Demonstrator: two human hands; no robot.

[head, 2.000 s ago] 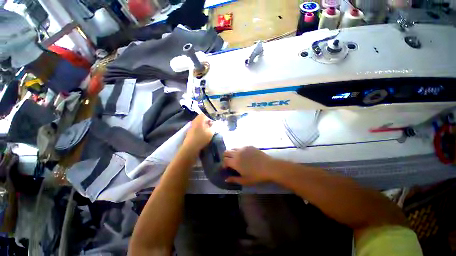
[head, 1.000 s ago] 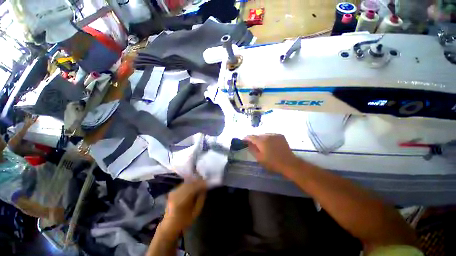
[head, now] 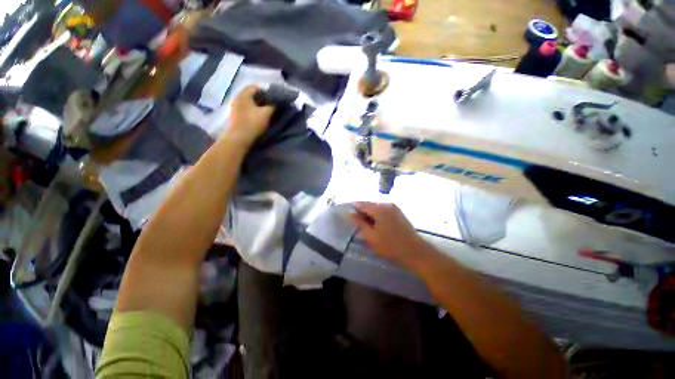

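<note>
The dark grey garment panel (head: pixel 292 159) lies left of the needle, with its pale underside turned up near the table's front edge. A pale pocket piece with a dark grey band (head: pixel 317 248) hangs over that edge. My left hand (head: pixel 250 115) is closed on a dark fold of the panel at its far side. My right hand (head: pixel 381 229) pinches the pale cloth's right corner, in front of the presser foot (head: pixel 386 180). The cloth at my right fingertips does not lie under the foot. The image is somewhat blurred.
The white sewing machine head (head: pixel 474 122) spans the right. Pale folded pieces (head: pixel 482 215) lie under its arm. A red-handled tool (head: pixel 601 257) is at the right of the bed. Thread cones (head: pixel 573 59) stand behind. More grey cloth (head: pixel 296 37) is heaped behind left.
My left hand has moved from the front edge up and away to the panel's far side. The pocket piece now shows flat at the front edge. My right hand stays near the foot.
</note>
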